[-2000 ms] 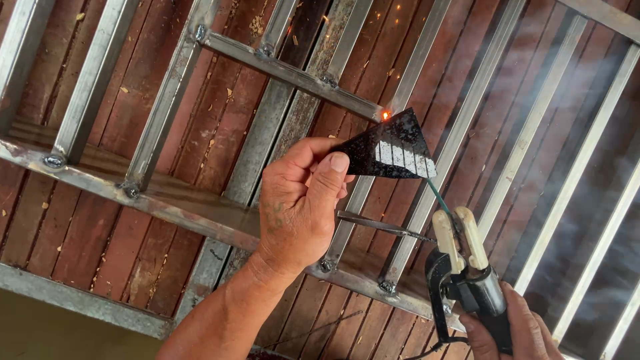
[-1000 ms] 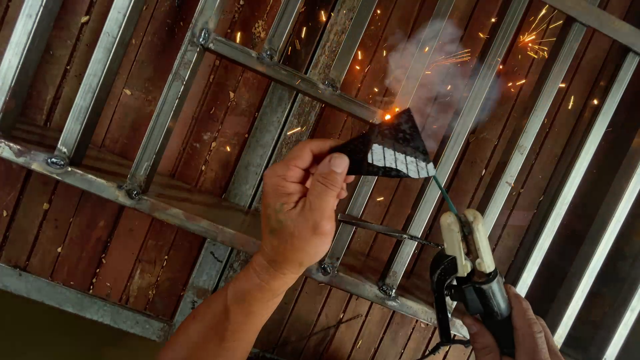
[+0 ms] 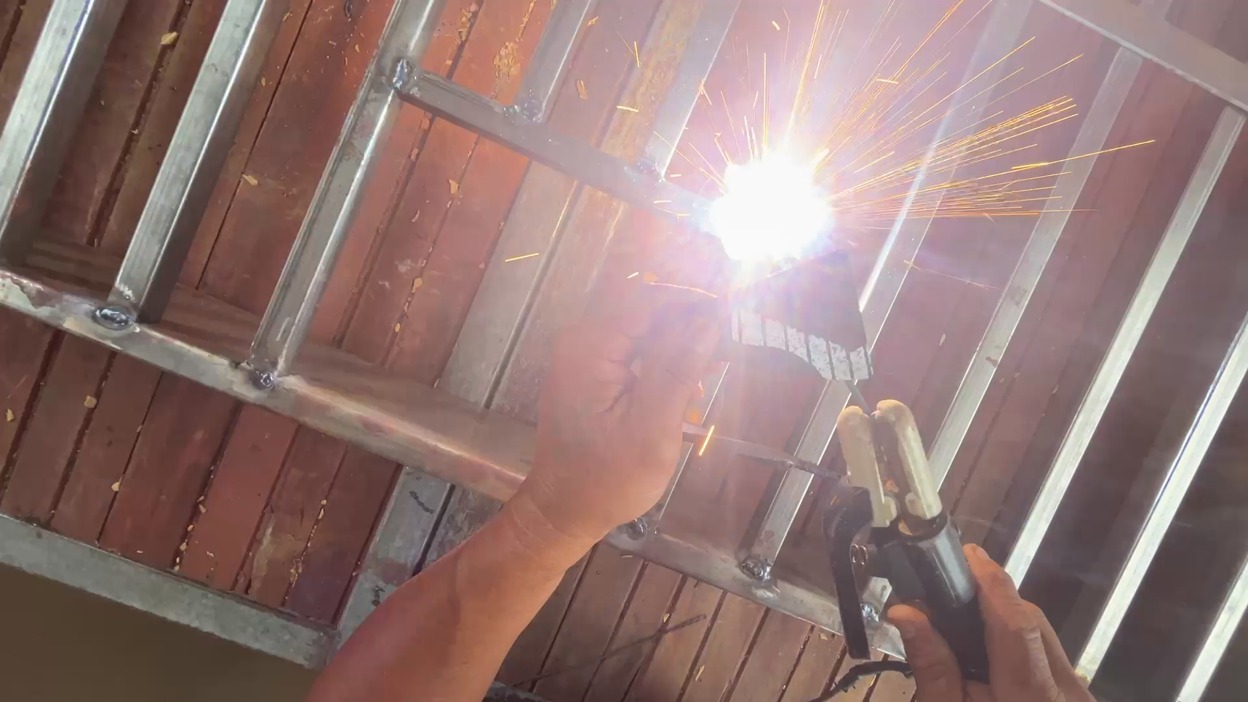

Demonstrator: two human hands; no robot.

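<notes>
My right hand [image 3: 1004, 634] is closed around the black handle of a welding electrode holder [image 3: 921, 546] at the lower right. A thin electrode [image 3: 858, 395] runs up from its pale jaws and passes behind a dark shield piece with a light striped patch [image 3: 799, 341]. My left hand [image 3: 624, 419] grips the left end of that piece, partly washed out by glare. A white welding arc [image 3: 770, 210] burns just above the piece, at the end of a short steel crossbar [image 3: 565, 151], and hides the joint there. Sparks fly up and to the right.
A frame of square steel tubes [image 3: 322, 224] with welded joints lies over reddish wooden boards [image 3: 234, 487]. A slim metal rod [image 3: 760, 450] is behind my left hand, pointing toward the holder. A grey metal edge [image 3: 146, 575] crosses the lower left. A black cable [image 3: 868, 671] trails below the holder.
The small orange glow has become a blinding white arc with a wide spray of sparks. The smoke seen earlier is lost in glare. Both hands keep their holds, and the shield piece has tilted.
</notes>
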